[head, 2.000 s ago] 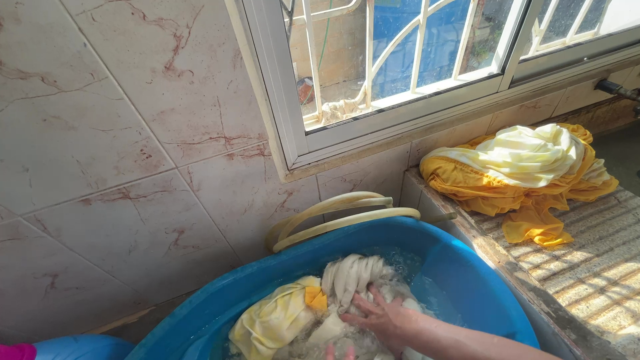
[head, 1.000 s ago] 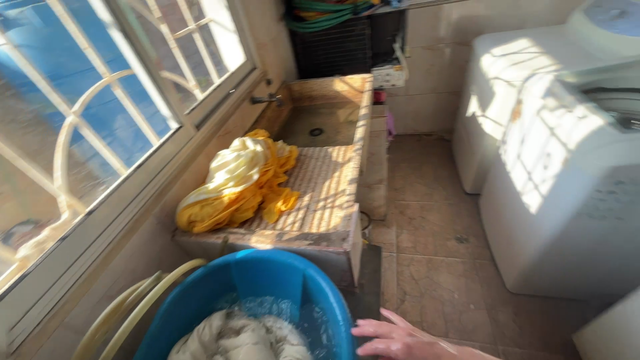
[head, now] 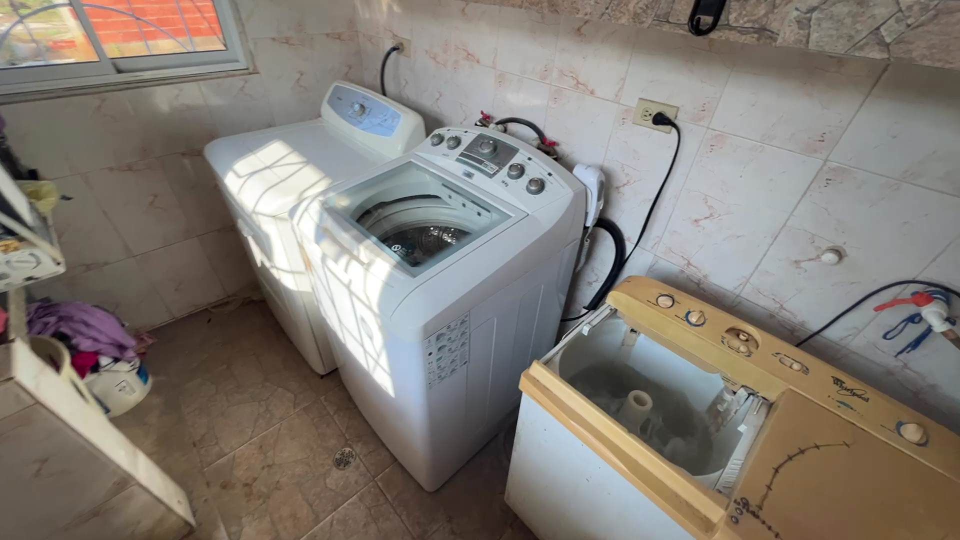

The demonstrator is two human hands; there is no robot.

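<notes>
Neither of my hands shows in the view now. A twin-tub Whirlpool washing machine (head: 630, 435) with a yellowed top stands at the lower right, its wash tub (head: 675, 420) uncovered, with cloudy water around a pale agitator (head: 636, 409). Left of it stands a white top-loading washing machine (head: 480, 315) with a glass lid (head: 450, 214). Beyond that, a white dryer (head: 277, 165) stands under patches of sunlight.
A floor drain (head: 344, 458) lies in the tiled floor (head: 277, 450). At the left, purple clothes (head: 82, 326) rest on a white bucket (head: 120, 386). A power cord (head: 667, 191) hangs from the wall outlet (head: 655, 115); a red-handled tap (head: 919, 304) is at the right.
The view has swung far right, from the blue basin and the washboard sink to the machines. My hands, in the basin water and then one beside its rim, have left the view.
</notes>
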